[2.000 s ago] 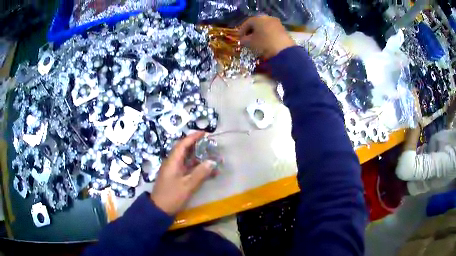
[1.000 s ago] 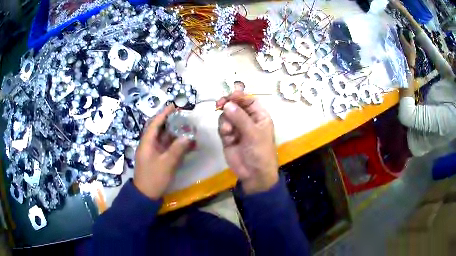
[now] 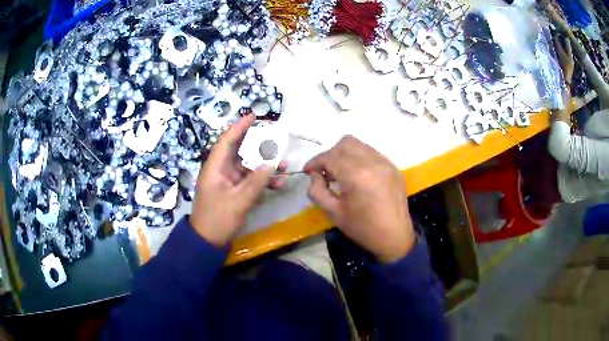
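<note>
My left hand point(image 3: 230, 183) holds a white squarish board point(image 3: 252, 148) with a round centre hole by its left and lower edges, above the white tabletop. A thin lead stands out from the board's right side. My right hand point(image 3: 360, 193) is just right of the board, its fingertips pinched on a thin dark lead point(image 3: 294, 173) that runs to the board's lower edge by my left thumb. The lead's plug and the socket are too small or hidden to tell. Another white board point(image 3: 341, 88) lies alone on the tabletop beyond my hands.
A large heap of unwired boards point(image 3: 127, 120) covers the left. Yellow leads point(image 3: 288, 13) and red leads point(image 3: 357, 18) lie at the back. Wired boards point(image 3: 441, 86) lie at the right. A blue bin point(image 3: 63, 21) is upper left. A red stool point(image 3: 494, 200) and another person's arm point(image 3: 567, 143) are at right.
My right hand has come back from the yellow leads to beside the board, now at its lower right edge. My left hand has turned the board so its plain white face shows.
</note>
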